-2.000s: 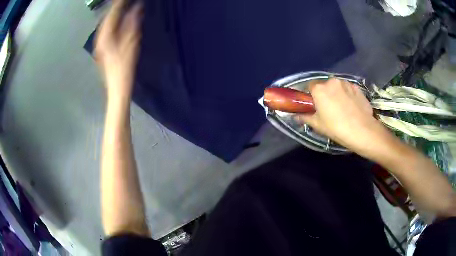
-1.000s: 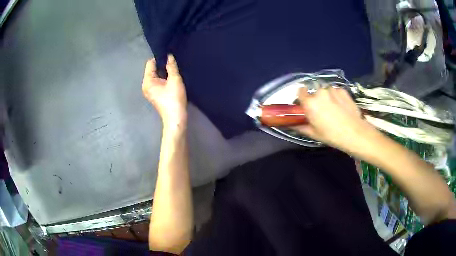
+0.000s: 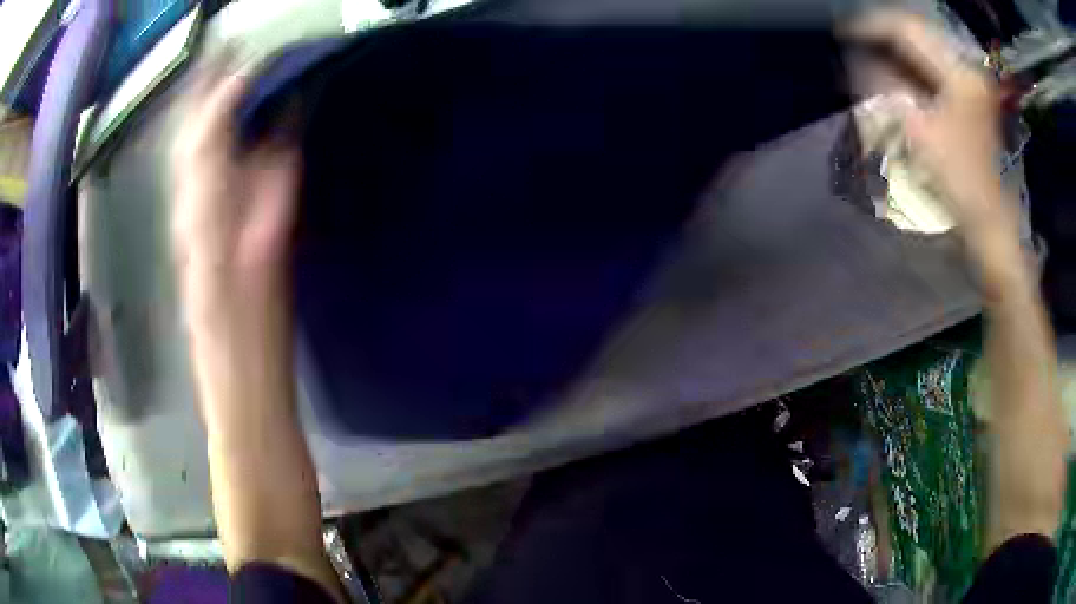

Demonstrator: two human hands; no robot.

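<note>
A dark navy garment panel (image 3: 496, 212) is spread across the grey pressing table (image 3: 802, 283), its lower end towards me. It is blurred. My left hand (image 3: 236, 195) grips the panel's upper left edge. My right hand (image 3: 932, 100) is at the panel's upper right corner, blurred, with fingers bent at the cloth's edge; the exact grip is hard to see. The steam iron itself cannot be made out.
A cream pad (image 3: 914, 195) with a dark surround lies at the table's right end, beside my right forearm. Green plastic sacking (image 3: 932, 460) is below the table at the right. A narrow purple-grey arm (image 3: 53, 212) curves along the left.
My right hand has let go of the iron and moved up to the panel's right corner. My left hand has moved left and up. The panel has shifted left, with its lower end nearer me.
</note>
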